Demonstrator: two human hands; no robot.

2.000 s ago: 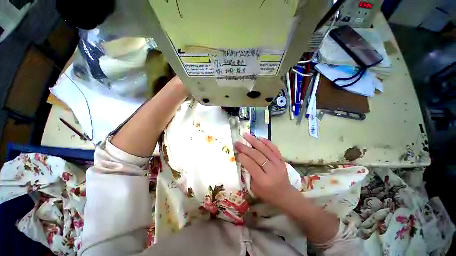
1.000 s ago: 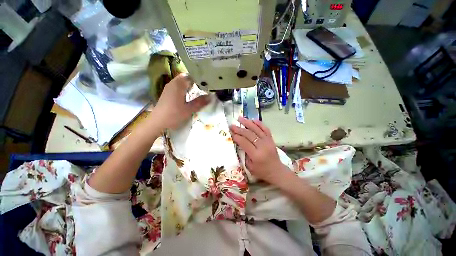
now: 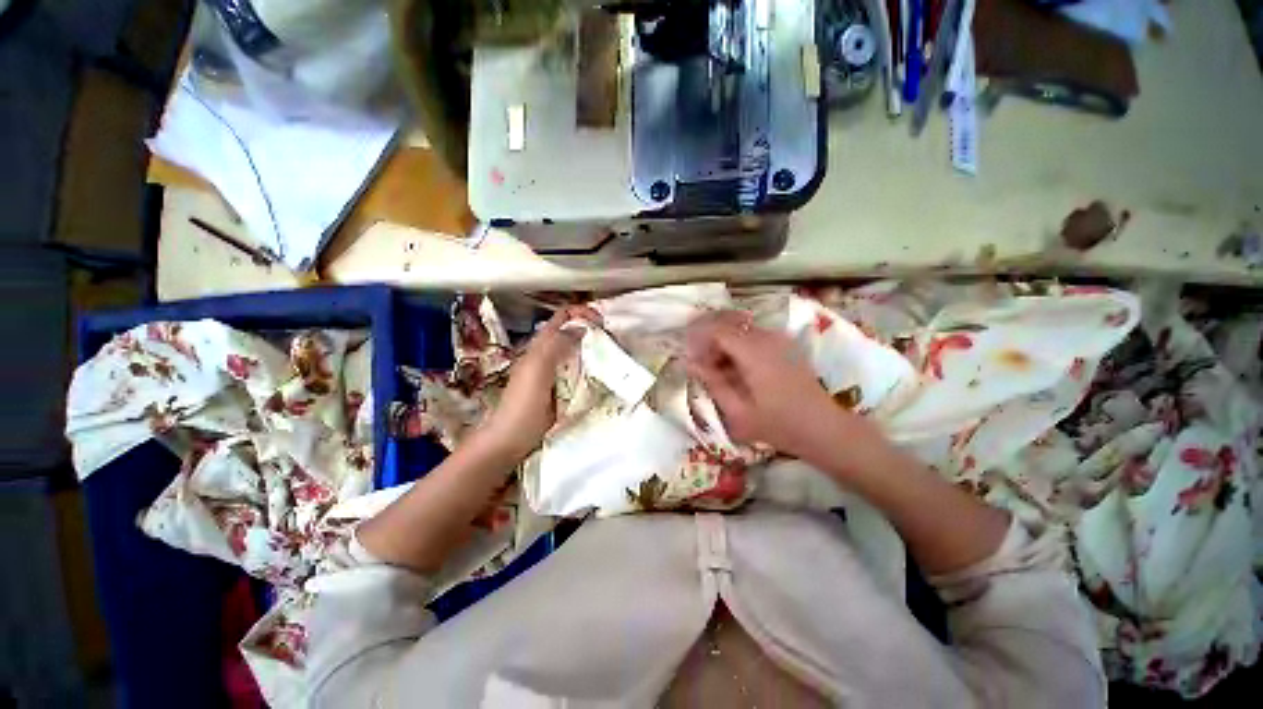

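The cream floral garment piece [image 3: 623,464] is bunched in front of my chest, below the table's front edge. My left hand [image 3: 538,381] grips its left side, beside a small plain white strip that stands out from the cloth. My right hand [image 3: 759,381] is at the upper right of the bunched cloth, fingers bent and slightly blurred; its fingertips touch the cloth, and the grip is partly hidden. The machine bed with its steel plate [image 3: 693,139] shows at top centre, with no cloth on it.
A blue crate [image 3: 381,374] with floral pieces stands at left. A floral pile [image 3: 1177,554] lies at right. White paper [image 3: 270,159], a clear bag and an olive-green cloth are at upper left. Pens [image 3: 914,49], a round disc and a brown flat piece [image 3: 1060,63] are at upper right.
The view has tilted down, so the machine head is out of it. The cloth has come off the machine bed towards my chest, and both hands have moved back with it.
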